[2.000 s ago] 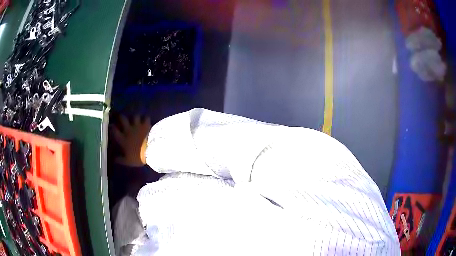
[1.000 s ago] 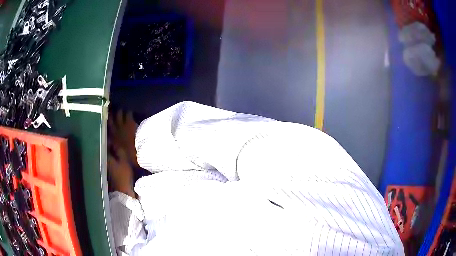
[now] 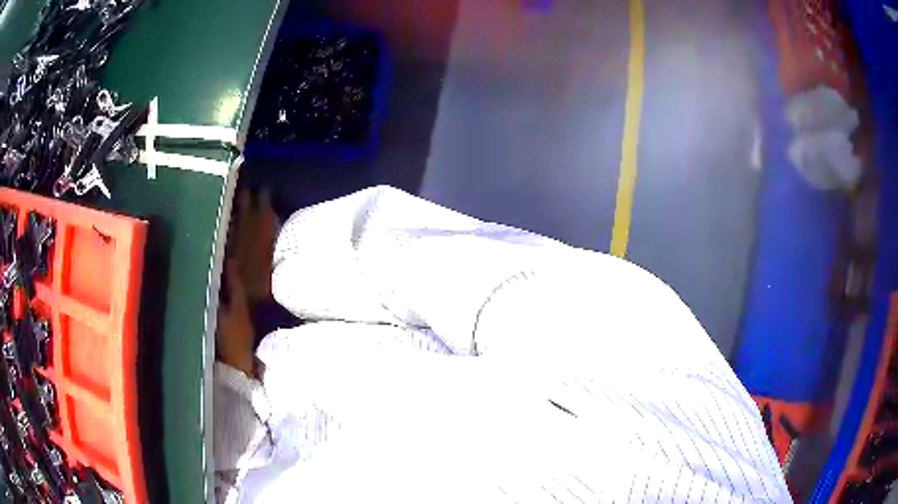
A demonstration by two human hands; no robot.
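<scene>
My right hand [image 3: 258, 234] is below the bench edge, at the end of a white striped sleeve [image 3: 394, 256]. My left hand [image 3: 234, 325] is just under it in the picture, close to it, with its cuff [image 3: 234, 413] showing. Both hands are dark and blurred, and whether they hold anything cannot be told. A red-orange compartment tray [image 3: 131, 266] lies on the green bench at the left, with black clamped units in its far pockets and empty pockets near the edge. A pile of silver and black clips [image 3: 59, 108] lies beside it.
White tape marks [image 3: 192, 133] cross the green bench top [image 3: 182, 246] near its edge. A dark blue bin with small bright bits [image 3: 315, 98] is below the bench. Grey floor with a yellow line [image 3: 627, 128] and blue racks [image 3: 798, 325] are at the right.
My right hand was spread open alone at first; my left hand has since come into view beside it. The tray and clip pile have shifted up in the picture.
</scene>
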